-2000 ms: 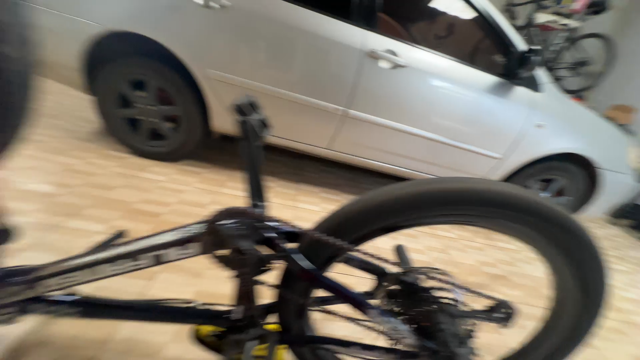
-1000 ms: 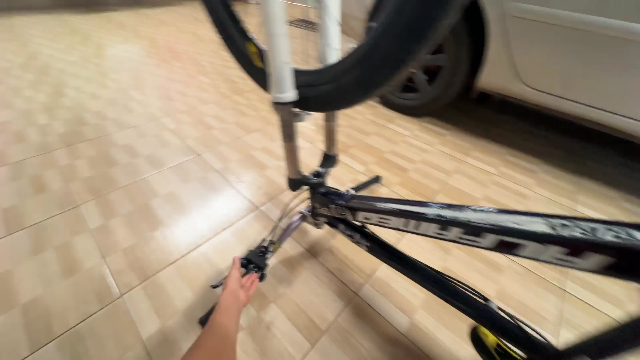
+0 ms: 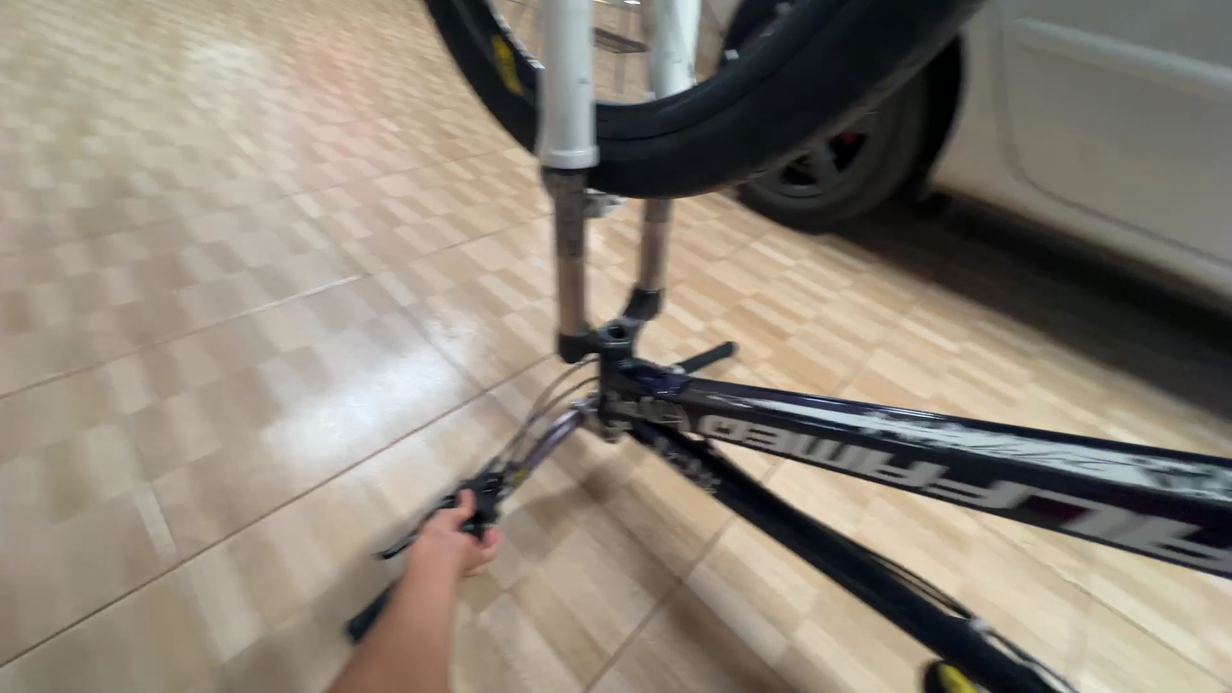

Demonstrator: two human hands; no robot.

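Observation:
My left hand reaches in from the bottom and is closed around the shifter and brake control on the bicycle's handlebar, low beside the floor. The thumb lies on top and fingertips show at the right. A brake lever and a black grip extend to the lower left, partly behind my forearm. The bicycle stands upside down. Its black frame runs off to the right, and its fork, white above and metallic below, holds the front wheel's tire at the top. My right hand is out of view.
The other handlebar end lies beyond the head tube. A silver car with a dark wheel stands at the upper right. A yellow and black part shows at the bottom edge. The floor is beige tile.
The view has swung from the rear wheel to the front end of the bicycle. My left hand, out of view in the oldest frame, is at the handlebar control in the last two.

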